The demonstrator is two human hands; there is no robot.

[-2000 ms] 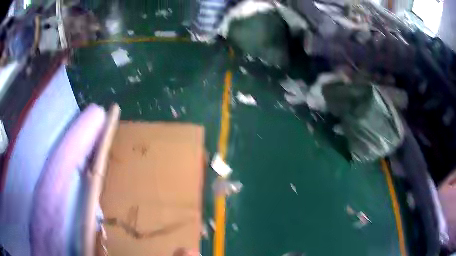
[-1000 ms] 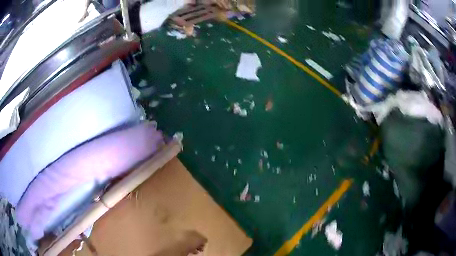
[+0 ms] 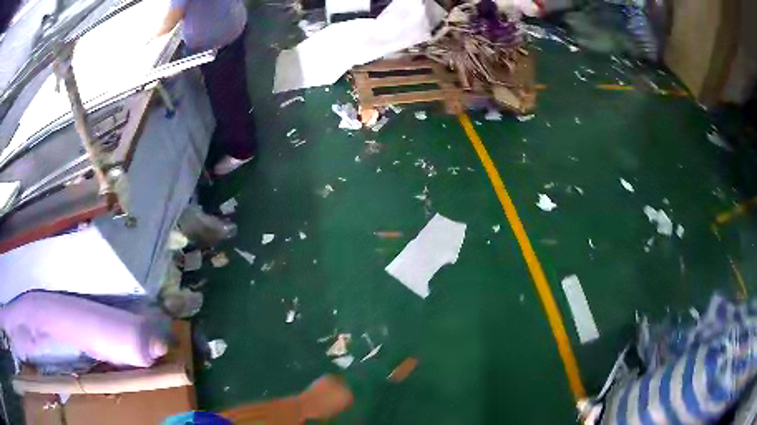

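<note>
My left hand [image 3: 328, 398] shows blurred at the bottom edge, left of centre, with the bare forearm and a bit of blue sleeve [image 3: 195, 417] beside it. It is over the green floor; its fingers cannot be made out, and nothing is seen in it. My right hand is out of the picture. Nearest on the left, a lilac fabric roll [image 3: 83, 328] lies above a brown cardboard sheet [image 3: 116, 407] with a folded or rolled edge.
A long table [image 3: 178, 137] runs up the left, with a person [image 3: 220, 50] beside it. A wooden pallet [image 3: 407, 81] heaped with brown strips stands at the top. Scraps, including a white piece [image 3: 430, 253], litter the floor. A blue-striped bundle [image 3: 689, 373] lies bottom right.
The view has swung left and forward along the floor. The lilac roll and cardboard now sit lower left, the striped bundle lower right. The person and my left forearm have come into view.
</note>
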